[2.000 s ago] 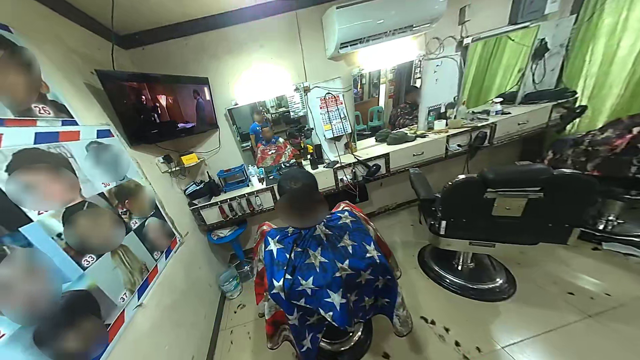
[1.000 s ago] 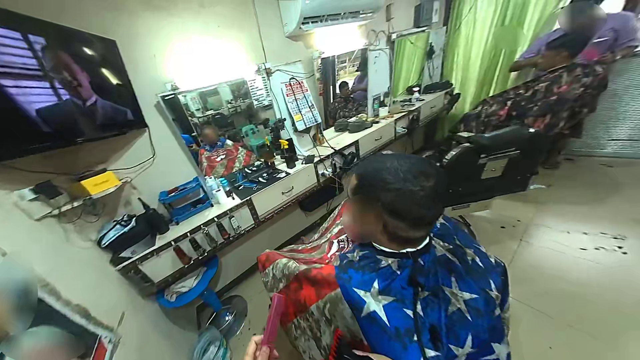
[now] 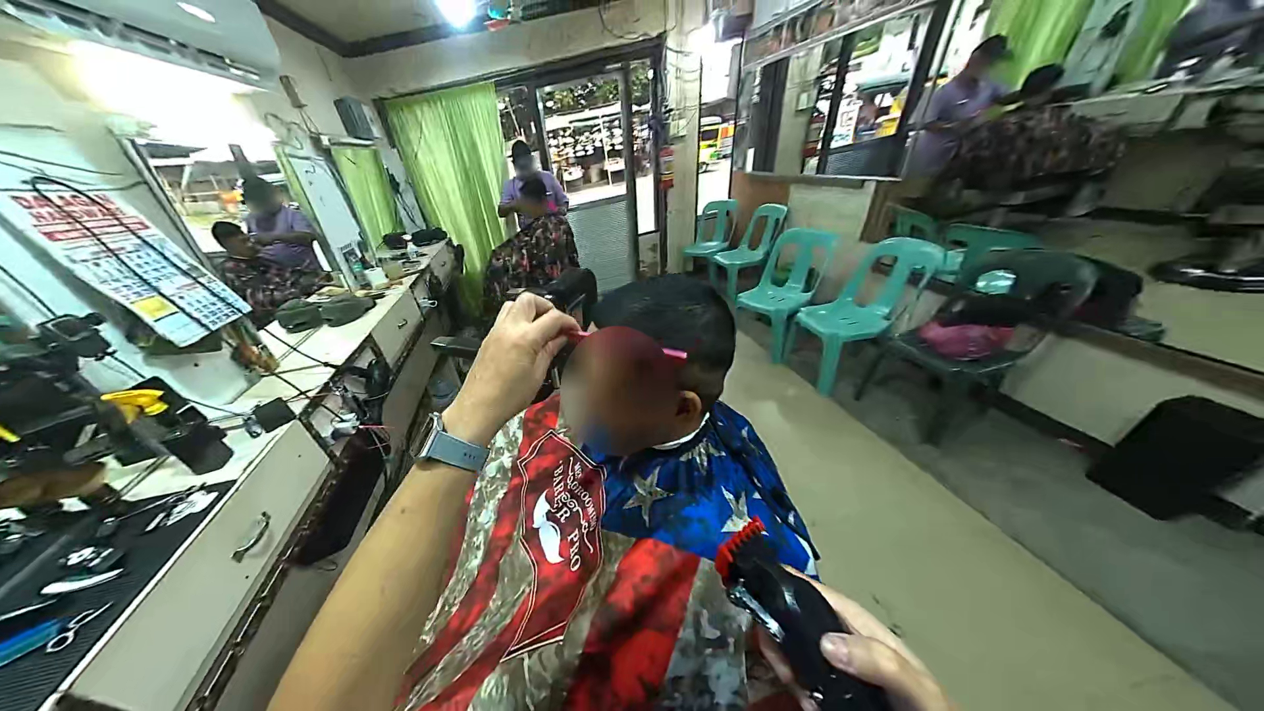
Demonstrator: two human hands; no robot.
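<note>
My left hand [image 3: 523, 355] pinches a pink comb [image 3: 674, 353] against the hair at the front of a seated person's head [image 3: 671, 316]. Low in the view, my right hand [image 3: 869, 647] is closed around a black hair clipper [image 3: 790, 622] with a red guard comb on its end, in front of the person's chest and apart from the head. A barber cape [image 3: 642, 612] with stars, stripes and a printed badge covers the person. A watch is on my left wrist.
At left a counter [image 3: 247, 513] holds scissors, tools and cables under mirrors. Several green plastic chairs [image 3: 869, 286] line the right wall. Further back, a co-worker [image 3: 533, 183] stands behind another caped person. A black footrest or seat part [image 3: 1175, 454] juts in at right.
The view has swung round to the person's front side. The comb has risen from beside the cape to the person's hair. The clipper, partly visible a second ago, now shows fully in my right hand.
</note>
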